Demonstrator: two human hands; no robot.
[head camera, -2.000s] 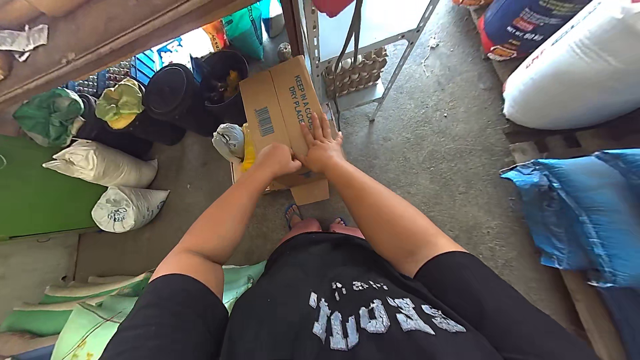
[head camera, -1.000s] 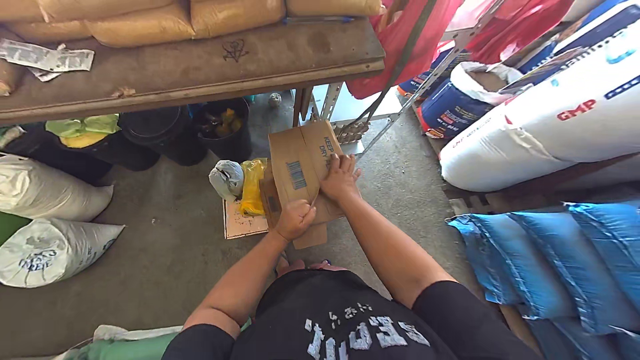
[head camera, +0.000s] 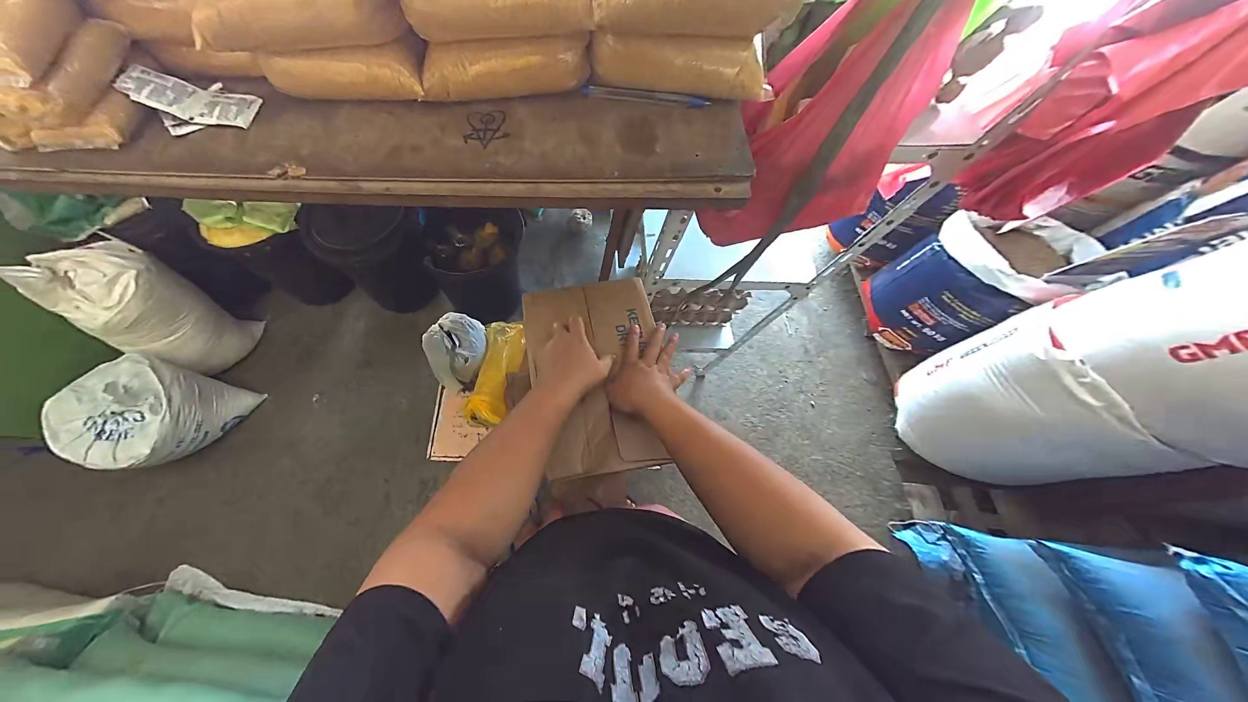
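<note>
A cardboard box (head camera: 585, 444) with printed writing stands in front of my body, its top flaps lying closed or nearly so. My left hand (head camera: 568, 363) rests on the left part of the top, fingers pointing away from me. Just right of it, my right hand (head camera: 643, 375) lies flat with its fingers spread near the printed words. The thumbs are close together at the seam between the flaps. Against the box's left side are a yellow plastic bag (head camera: 499, 370) and a grey plastic bundle (head camera: 454, 351).
A wooden table (head camera: 390, 146) holding bags of yellowish goods spans the top. Black buckets (head camera: 473, 263) stand beneath it. Egg trays (head camera: 699, 305) sit on a metal rack behind the box. White sacks (head camera: 1053, 400) and blue packs (head camera: 1033, 604) lie at right, more sacks (head camera: 146, 409) at left.
My left hand, a fist on the box a second ago, now lies with its fingers extended on the top. The flap seam now runs between my hands. The view has shifted considerably.
</note>
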